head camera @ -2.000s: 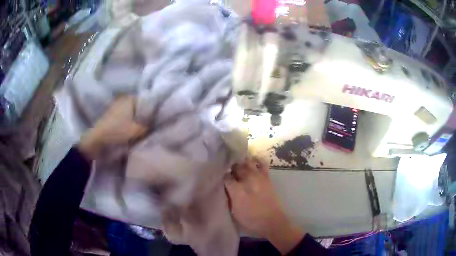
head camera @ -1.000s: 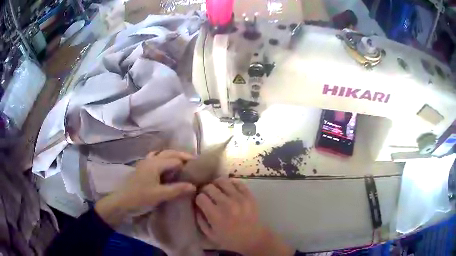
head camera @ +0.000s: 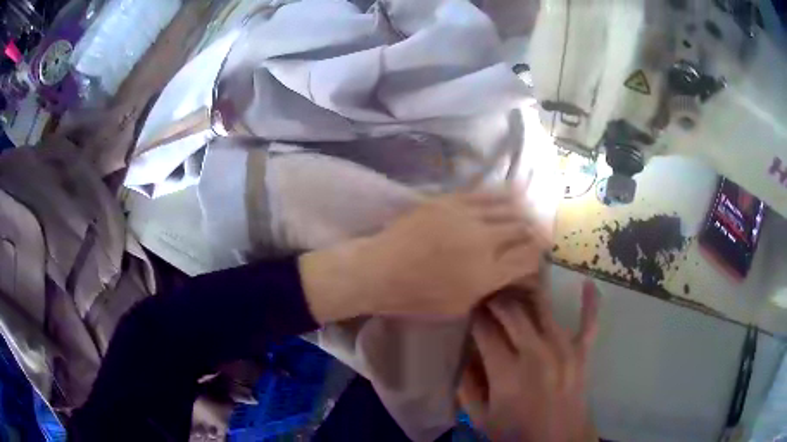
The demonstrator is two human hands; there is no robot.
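Note:
The garment (head camera: pixel 345 186), pale lilac-white with brown-beige bands, lies in loose folds on the machine table and hangs over its front edge. My left hand (head camera: pixel 431 255) lies across the cloth, fingers at its right edge below the bright lamp glare. My right hand (head camera: pixel 535 371) is just below, its fingers at the cloth edge and partly under my left hand, one finger sticking up. Both hands are blurred, and the fingertips' hold is partly hidden. The presser foot area (head camera: pixel 595 173) of the white sewing machine (head camera: pixel 595 69) is right of the cloth.
A brown fabric heap (head camera: pixel 60 250) lies at left. Dark scraps (head camera: pixel 643 246), a smartphone (head camera: pixel 732 226) and a thin black tool (head camera: pixel 742 380) are at right. Blue crates (head camera: pixel 280 388) are below the table edge. A plastic-wrapped bundle (head camera: pixel 129 39) and a purple wheel (head camera: pixel 56 62) are upper left.
The view has swung left, so the machine appears farther right. My left hand has moved over the cloth's right edge, above my right hand. The small pointed brown cloth corner no longer shows.

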